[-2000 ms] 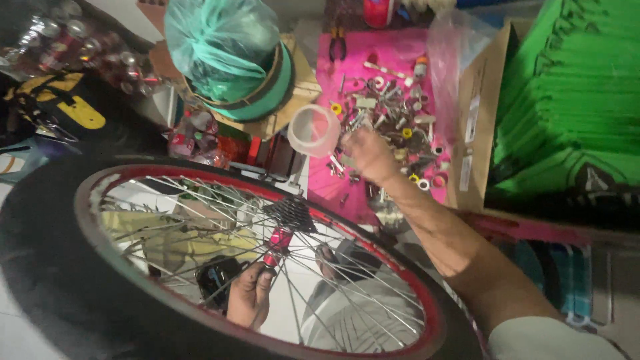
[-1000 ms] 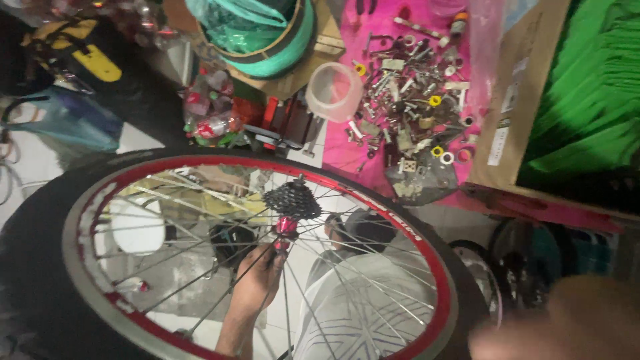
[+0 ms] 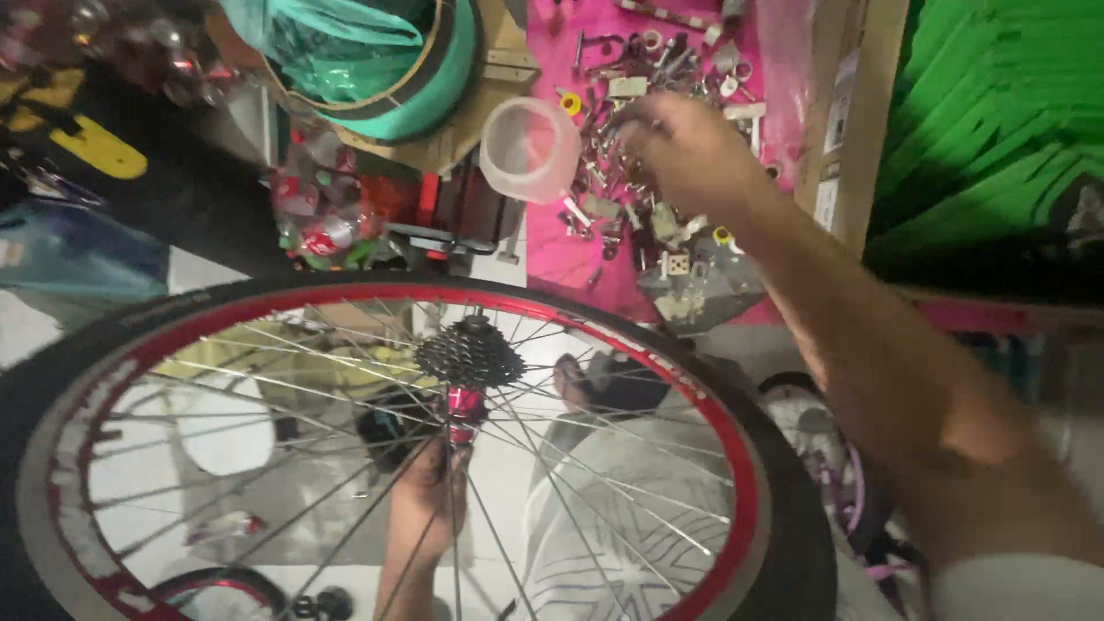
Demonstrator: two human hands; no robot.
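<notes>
A bicycle wheel with a red rim (image 3: 743,483) and black tire fills the lower view. My left hand (image 3: 431,483), seen through the spokes, grips the lower end of its red hub (image 3: 466,414). Above the hub sits a black cassette of sprockets (image 3: 470,352). My right hand (image 3: 677,142), blurred, is over a pile of small metal and plastic parts (image 3: 604,172) on a pink sheet (image 3: 569,259); whether its fingers hold anything cannot be told. Left of that hand stands a translucent plastic cup (image 3: 530,148).
A round teal container (image 3: 448,86) holding a plastic bag stands at the top. Plastic bottles (image 3: 323,207) lie left of a red and black tool or case (image 3: 466,207). A cardboard box (image 3: 849,129) with green material (image 3: 992,129) is at the right. Part of a small bicycle (image 3: 841,466) shows low right.
My right hand was over the parts two seconds ago, then blurred at the lower right edge, and is now back over the parts. The left hand still grips the hub.
</notes>
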